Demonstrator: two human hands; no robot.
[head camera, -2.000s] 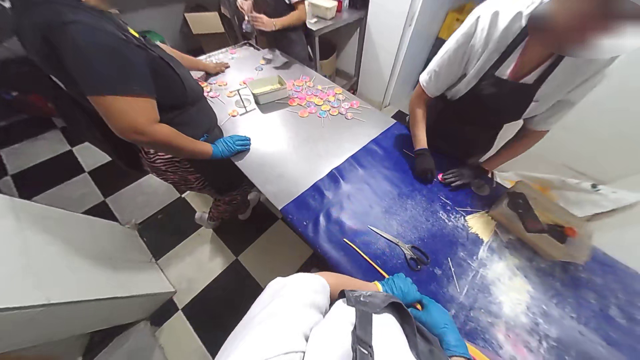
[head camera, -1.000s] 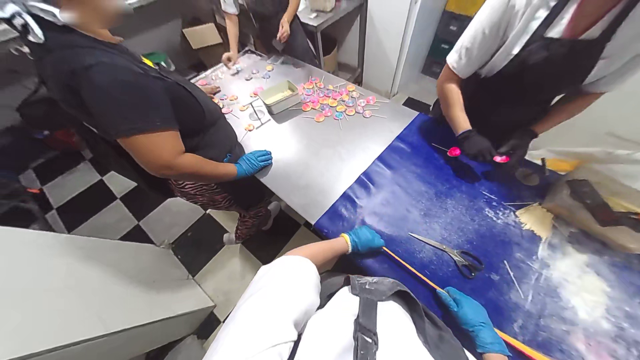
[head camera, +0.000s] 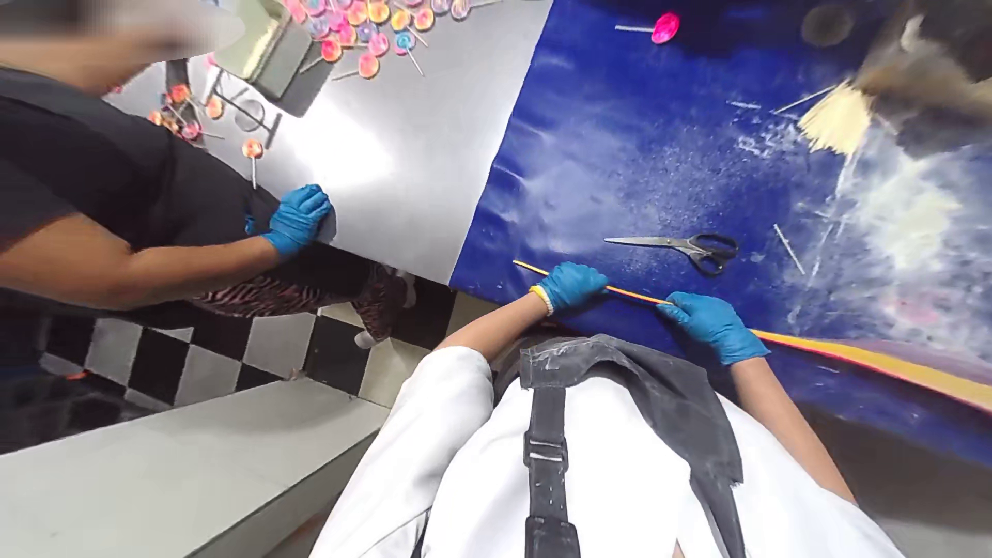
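A long orange and yellow candy rope (head camera: 876, 366) lies along the near edge of the blue sheet (head camera: 589, 155), thin at its left end and wider to the right. My left hand (head camera: 573, 287), in a blue glove, is closed over the thin part, with the tip sticking out to its left. Further right, my right hand (head camera: 709, 322), also gloved in blue, grips the same rope. A short stretch of rope shows between the two hands. Just beyond them lie scissors (head camera: 686, 246) with black handles, blades pointing left.
On the metal table (head camera: 403, 132), many lollipops (head camera: 368, 66) lie near a metal container (head camera: 260, 46). A co-worker's gloved hand (head camera: 296, 219) rests at its edge. A pink lollipop (head camera: 665, 28), a bundle of sticks (head camera: 838, 120), loose sticks and white powder are on the blue sheet.
My hands, together two seconds ago, were wide apart one second ago and are now closer again, both on the rope. The view has swung downward. The black-gloved hands have left view.
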